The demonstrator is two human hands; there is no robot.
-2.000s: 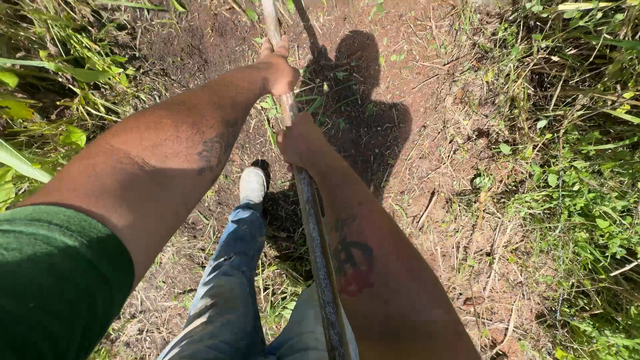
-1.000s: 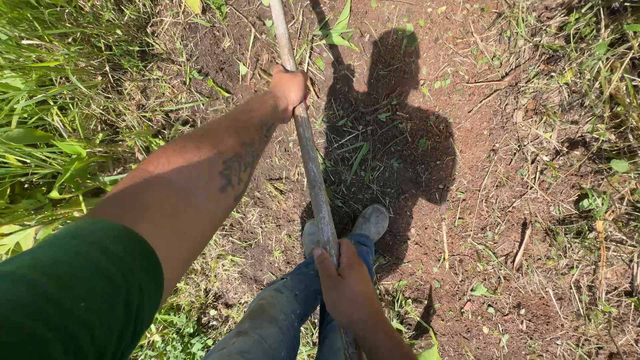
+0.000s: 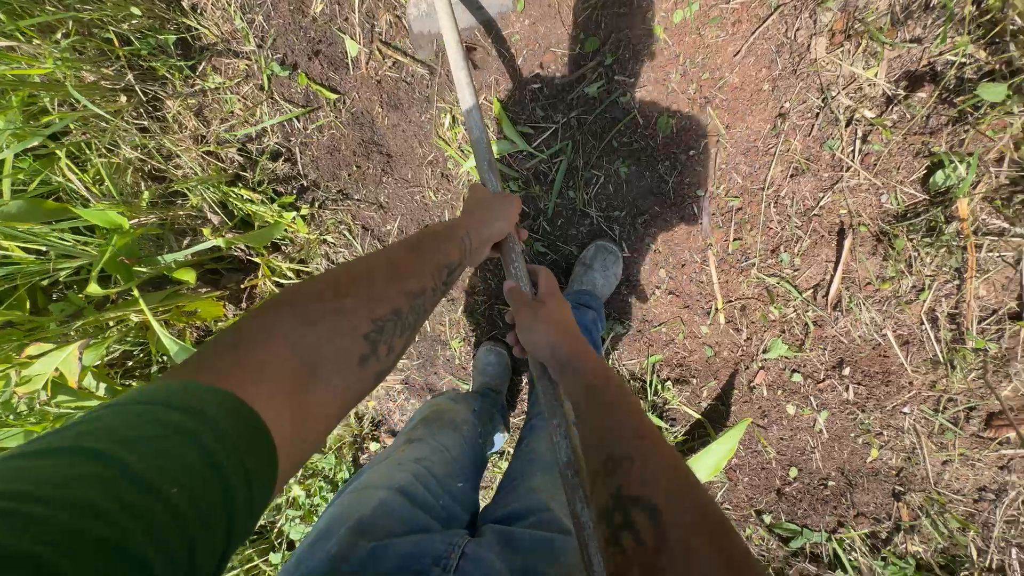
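Observation:
A long, worn pole handle [image 3: 478, 128] slants from the top of the head view down past my body. My left hand [image 3: 490, 222] is closed around it near the middle of the view. Just below, my right hand [image 3: 542, 316] grips the same handle, close to the left one. At the handle's top end a flat grey blade [image 3: 432, 18] lies against the soil, partly cut off by the frame edge. The handle's lower end runs along my right forearm and out of view.
Tall green grass [image 3: 120, 224] borders the left side. Bare reddish soil [image 3: 672, 296] with cut stalks lies around my boots [image 3: 596, 270]. Dry stalks and weeds [image 3: 966, 240] edge the right. My shadow falls ahead on the soil.
My hands, apart on the handle one second ago, are now close together. My boots, side by side then, now stand apart, one ahead of the other. The blade has come into view.

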